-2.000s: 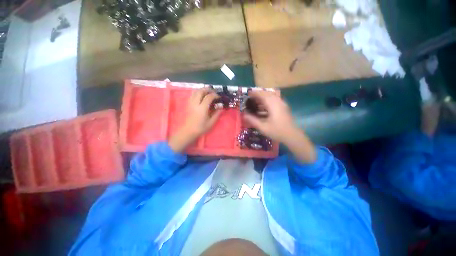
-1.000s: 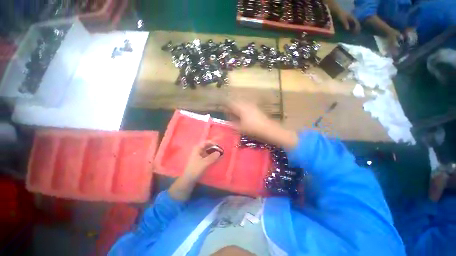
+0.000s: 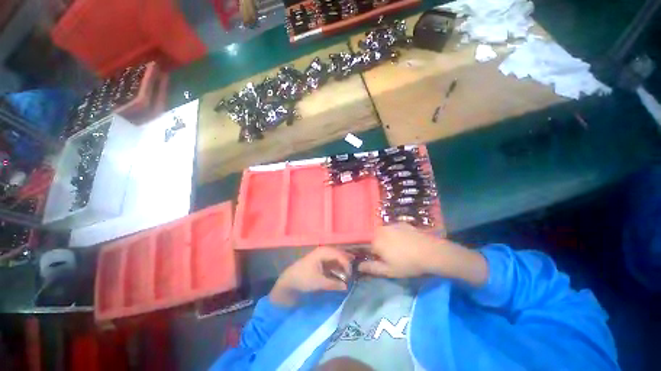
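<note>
My left hand (image 3: 315, 272) and my right hand (image 3: 397, 253) are close together in front of my chest, just below the tray's near edge. A small dark-and-silver piece (image 3: 356, 262) is between their fingertips, partly hidden; a silver part shows at the left fingers. The salmon-red divided tray (image 3: 285, 243) lies in front of me. Its right compartment holds a column of black-and-silver pieces (image 3: 407, 190) laid crosswise. A few more lie at the far end of the compartment beside it. The two left compartments are empty.
A second empty red tray (image 3: 171, 267) lies at left. A tangled heap of pieces (image 3: 264, 105) is on the brown board (image 3: 326, 112). A white tag (image 3: 353, 140), a thin dark stick (image 3: 444, 100), white scraps (image 3: 540, 64), a dark block (image 3: 435, 29) and a white box (image 3: 109, 177) lie around.
The view has shifted. My right hand has come back from the board's near edge, and both hands have moved from over the tray to meet in front of my chest.
</note>
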